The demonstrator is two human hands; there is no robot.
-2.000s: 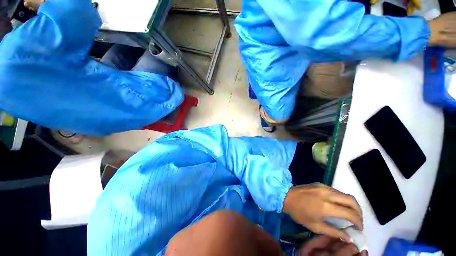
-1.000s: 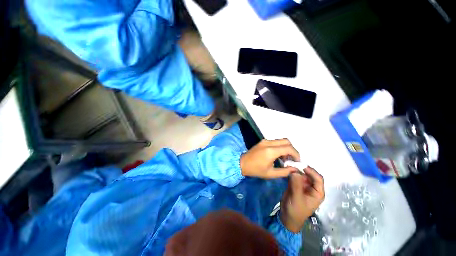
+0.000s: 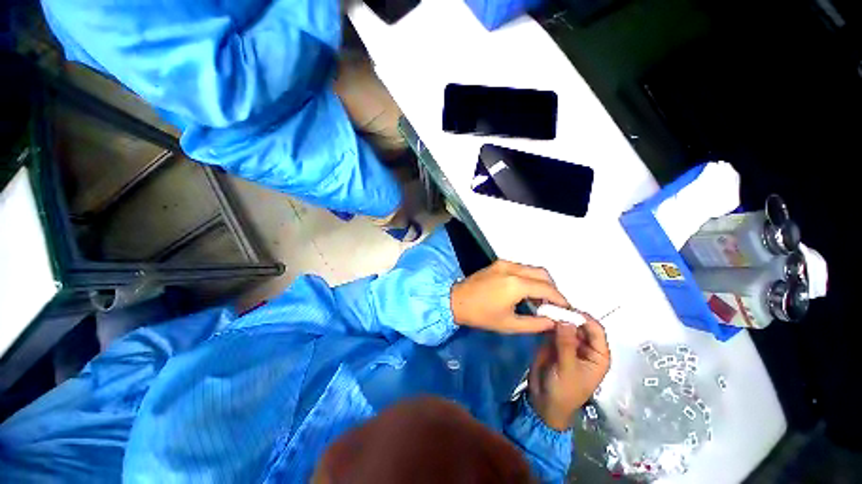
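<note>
My left hand [image 3: 508, 298], bare, comes from the blue sleeve at the centre and pinches one end of a small white strip [image 3: 560, 313]. My right hand [image 3: 570, 367], bare and lower, has its fingertips at the strip's other end. The two hands nearly touch, and the fingers hide part of the strip. Two glossy black phones or screen modules lie flat on the white table beyond my hands, the upper one [image 3: 500, 112] and the lower one [image 3: 535, 181], side by side with a small gap.
A blue bin [image 3: 662, 269] holds clear bottles [image 3: 728, 248] and white wipes [image 3: 704, 203]. Small clear-white scraps [image 3: 682, 383] scatter on the table's near end. A person in a blue smock [image 3: 250, 95] is at the upper left. A white-topped bench [image 3: 21, 255] stands at the left.
The view has turned, bringing the bottle bin and scraps into view. Both hands still hold the white piece. In the last second, my right fingers closed in on the strip slightly; the phones have not moved.
</note>
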